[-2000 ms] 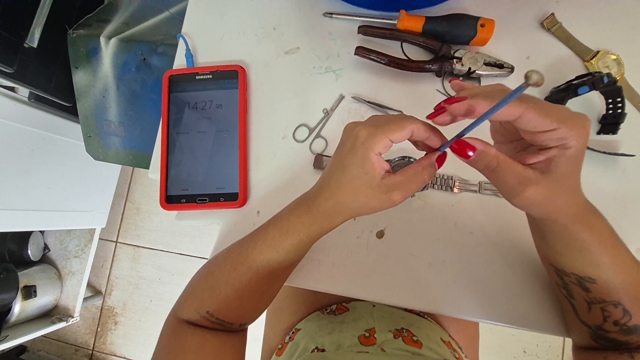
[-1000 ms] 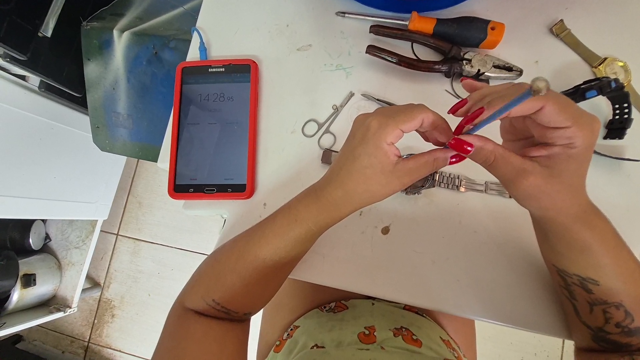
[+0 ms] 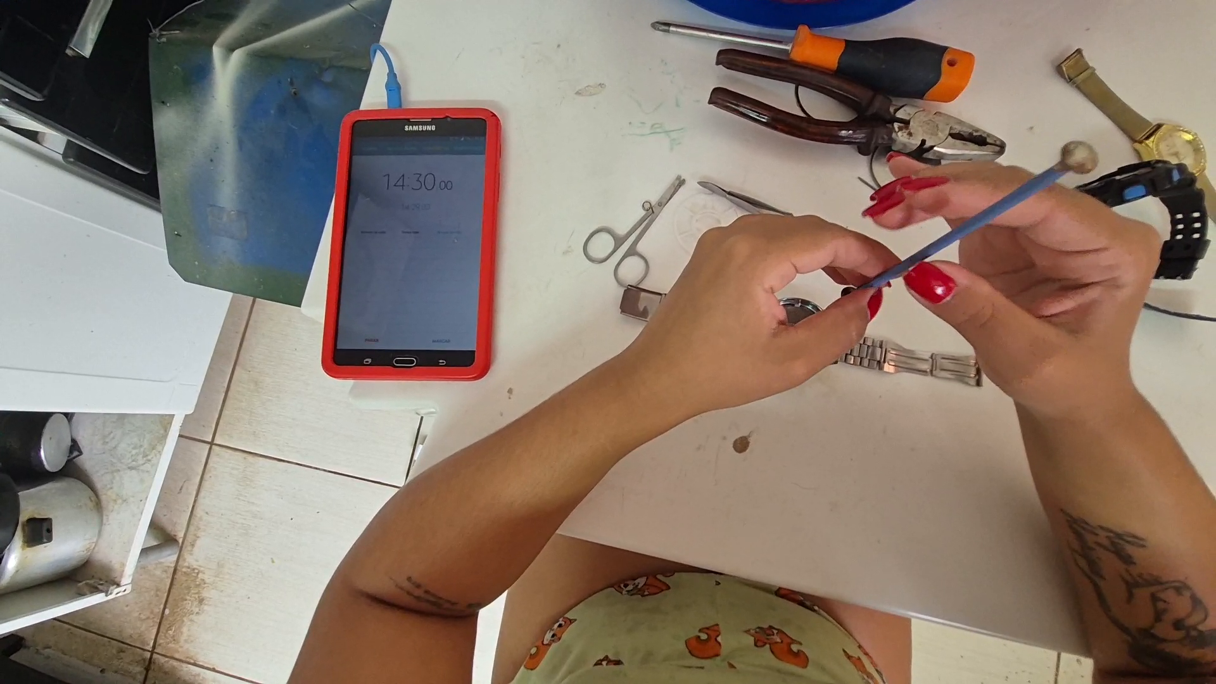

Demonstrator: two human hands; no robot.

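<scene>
My right hand [image 3: 1035, 275] holds a thin blue stick [image 3: 978, 220] with a rounded, greyish tip at its upper end. The stick slants down to the fingertips of my left hand [image 3: 760, 313], where its lower end meets the thumb and forefinger; whether a small part is pinched there is hidden. Beneath my left hand lies a wristwatch with a metal link bracelet [image 3: 912, 362], its round case partly covered by the thumb. Its clasp end [image 3: 641, 303] shows left of the hand. Small metal scissors [image 3: 635, 233] and metal tweezers [image 3: 741, 198] lie just beyond my left hand.
A tablet in a red case [image 3: 410, 372] with a blue cable lies at left. Farther back are a screwdriver [image 3: 883, 65], pliers [image 3: 855, 119] and a blue rim [image 3: 798, 13]. A gold watch [image 3: 1121, 106] and a black watch [image 3: 1183, 223] lie right. The white table's [image 3: 760, 532] near edge borders my lap.
Both hands stay close together over the bracelet watch, with the blue stick still in my right hand. The stick's angle is steeper than one second ago.
</scene>
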